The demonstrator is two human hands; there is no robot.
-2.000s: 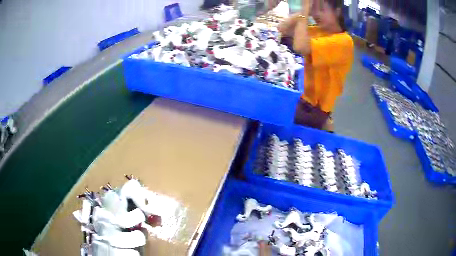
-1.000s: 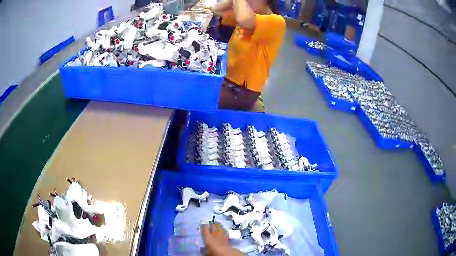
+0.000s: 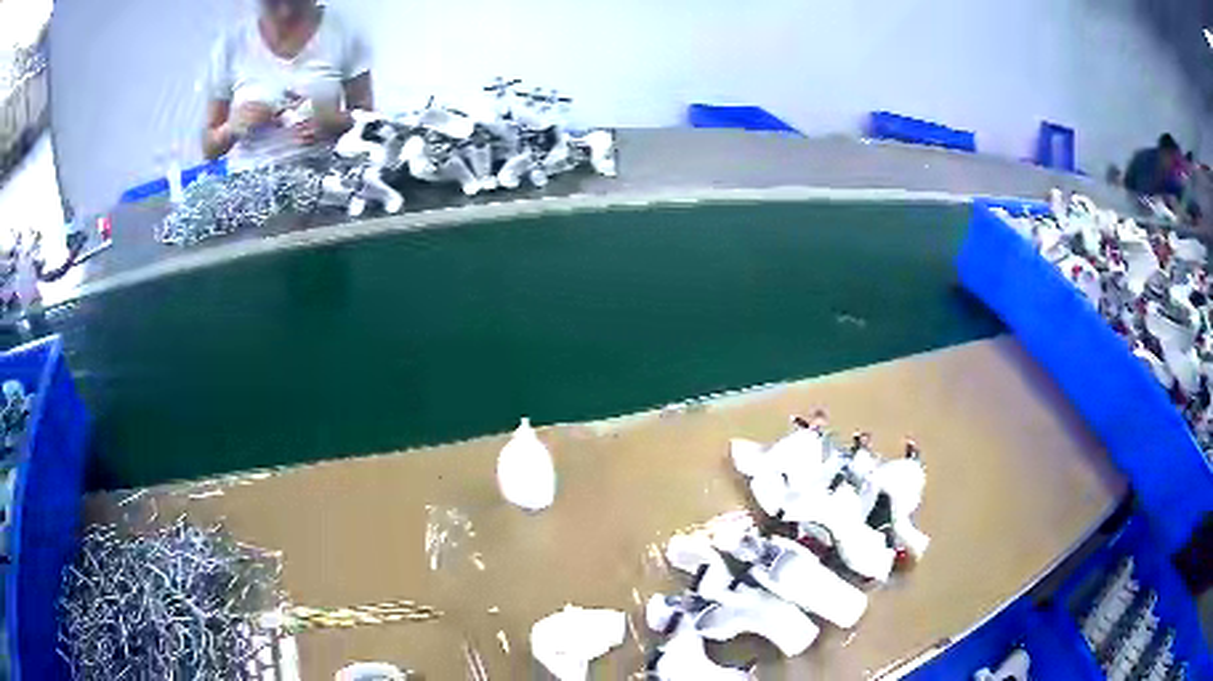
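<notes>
White curved moulded parts (image 3: 785,605) lie grouped on the right half of the brown board (image 3: 399,532), with dark pin-like ends and some red spots. A heap of silver bent wires (image 3: 160,612) lies at the left. A white squeeze bottle (image 3: 527,468) lies near the board's far edge. Thin straw-gold sticks (image 3: 366,613) lie beside the wires. A white piece (image 3: 577,639), perhaps a tissue, is mid-board, and the rim of a small round cup (image 3: 371,672) shows at the bottom edge. Neither of my hands is in view.
A green conveyor belt (image 3: 532,306) runs behind the board. Blue crates stand at the left (image 3: 53,466) and right (image 3: 1064,319); lower crates show at the bottom right (image 3: 1064,639). Across the belt a person in a white shirt (image 3: 286,93) sits behind wires and white parts (image 3: 466,146).
The view has swung left from the crates to the board and belt. The hand seen over the lower crate one second ago is out of view.
</notes>
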